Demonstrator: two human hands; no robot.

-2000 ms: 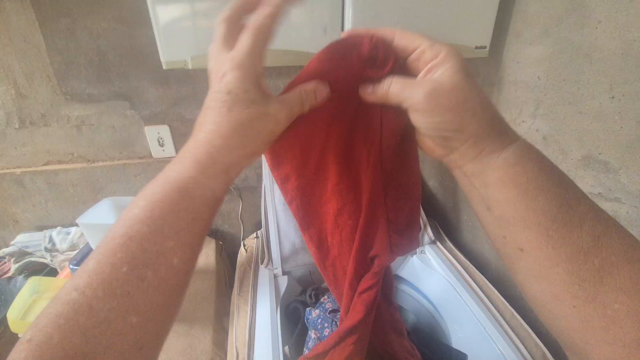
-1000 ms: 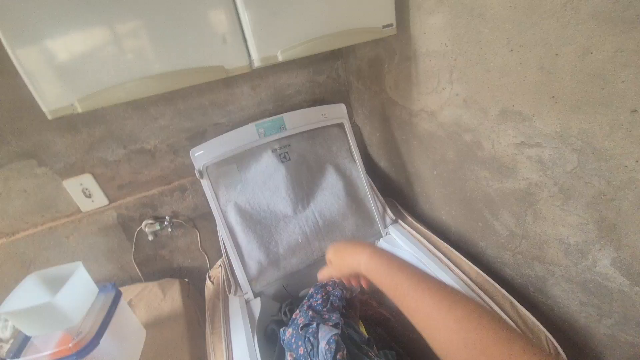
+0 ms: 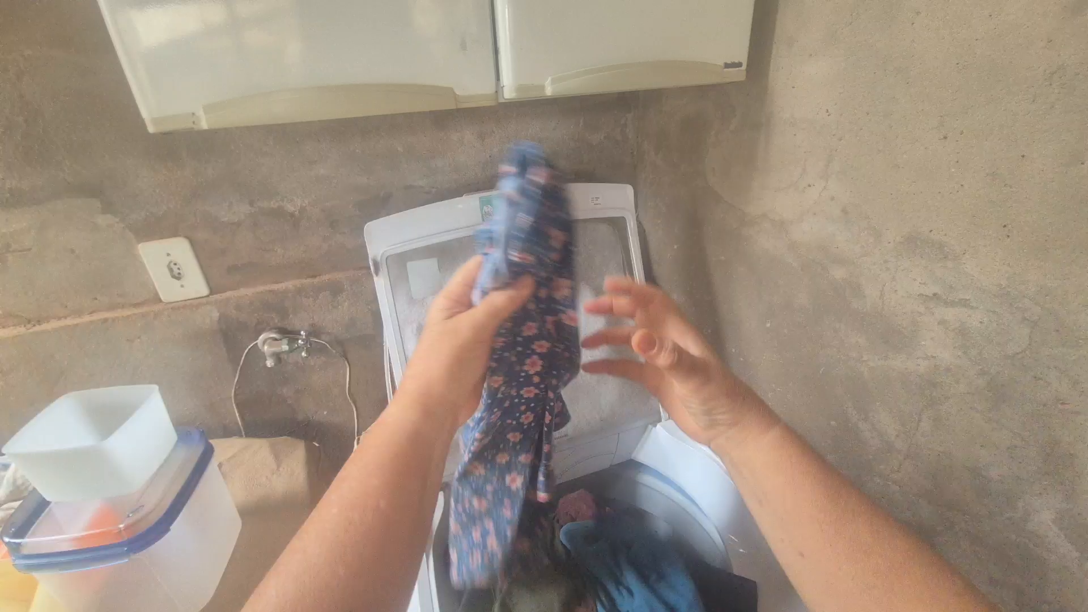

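Note:
My left hand (image 3: 463, 336) grips a dark blue floral garment (image 3: 531, 357), thumb across its front. The cloth rises above the hand, its top blurred, and hangs down toward the drum of a top-loading washing machine (image 3: 718, 476). Just right of the cloth, my right hand (image 3: 659, 353) is raised with fingers apart, holding nothing. Behind the garment stands the machine's raised lid (image 3: 501, 204). In the drum lie other clothes, among them a blue cloth (image 3: 637, 565) and a dark pink one (image 3: 576, 506).
White wall cabinets (image 3: 314, 59) hang above. At the left, a white plastic tub (image 3: 89, 442) sits on a lidded plastic container (image 3: 183, 531) beside brown cardboard (image 3: 268, 472). A tap (image 3: 285, 344) and a wall socket (image 3: 174, 269) are on the rough wall behind.
The red cloth held two seconds ago is out of my hands. The floral garment, in the machine one second ago, is now lifted in my left hand. The view has shifted.

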